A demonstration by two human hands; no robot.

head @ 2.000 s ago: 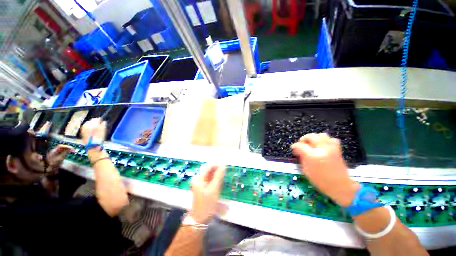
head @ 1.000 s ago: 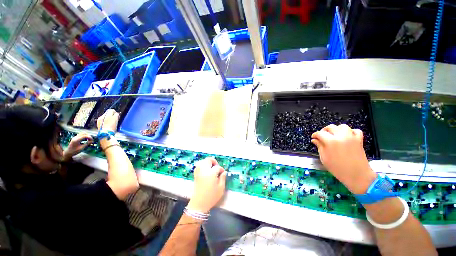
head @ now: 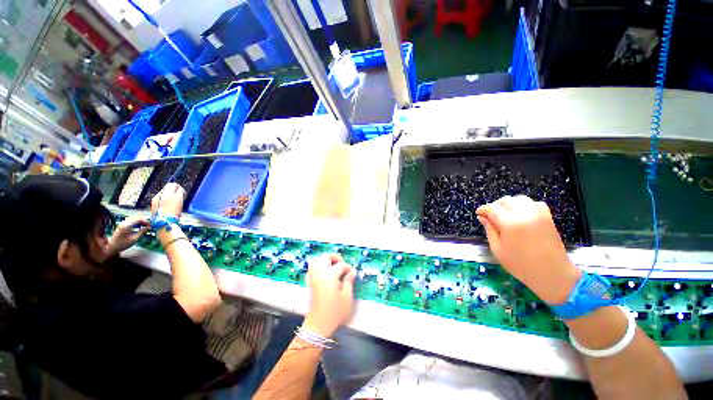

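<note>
The black component tray (head: 500,152) lies straight ahead, with a loose pile of tiny black components (head: 461,199) with shiny ends. My right hand (head: 525,234) is over the tray's front part, thumb and fingertips together; whether a part is between them is too small to tell. A blue strap (head: 588,297) and a white band are on that wrist. My left hand (head: 330,285) is at the near edge of the green circuit boards (head: 422,287), fingers curled; whether it holds anything cannot be seen. The boards run in a row along the bench.
A person in black sits at the left, one hand (head: 168,201) by dark trays. A blue bin (head: 205,205) holds brown-orange parts. A tan sheet (head: 332,183) lies left of my tray. White parts (head: 678,166) lie at right. A coiled blue cord (head: 659,94) hangs to my right wrist strap.
My right hand stays over the tray, its fingertips now slightly further left than a second ago. My left hand is nearly unchanged. Two seconds ago it was blurred, with fingers raised more.
</note>
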